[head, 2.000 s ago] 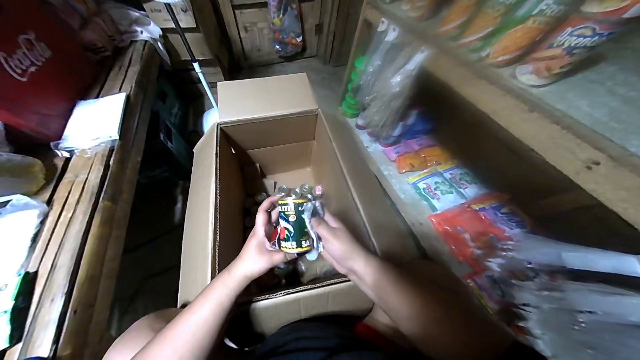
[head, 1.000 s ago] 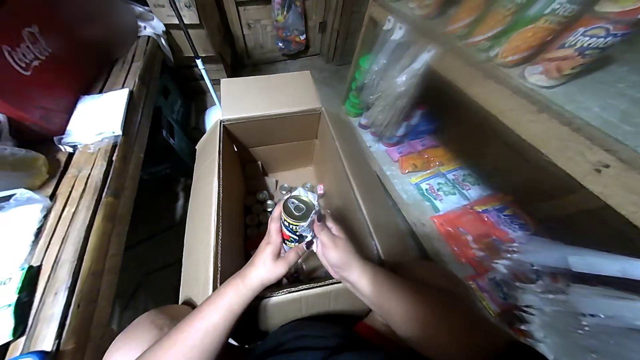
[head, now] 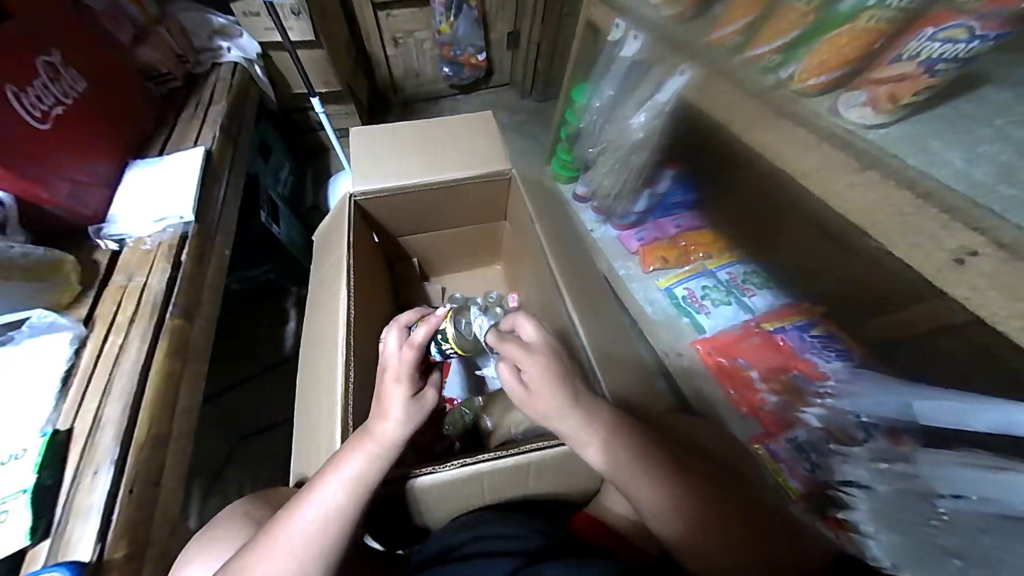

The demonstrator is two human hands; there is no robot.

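My left hand (head: pixel 410 372) is closed around a tin can (head: pixel 450 336) with a dark printed label, tilted on its side above an open cardboard box (head: pixel 324 344). At the can's end, my right hand (head: pixel 534 364) pinches a crumpled whitish cloth or plastic piece (head: pixel 483 326) against the metal. Deeper in the box, several small jars or cans (head: pixel 492 298) stand behind the can. Nearer to me inside lie a clear jar or wrapped item (head: pixel 464 418) and a brown thing (head: pixel 512 420), both partly hidden by my hands.
Bamboo bench (head: pixel 152 320) at left holds a white packet (head: pixel 160 192) and a red Coca-Cola container (head: pixel 68 120). To the right, a lower shelf bears colourful sachets (head: pixel 716 292); canned goods (head: pixel 920 64) stand on the wooden shelf (head: pixel 848 184) above. A white-and-black pole (head: pixel 320 112) leans behind the box.
The can was upright with its label showing, then its ringed lid faced up; now it is tipped sideways. My right hand has moved around to the can's end with the crumpled piece.
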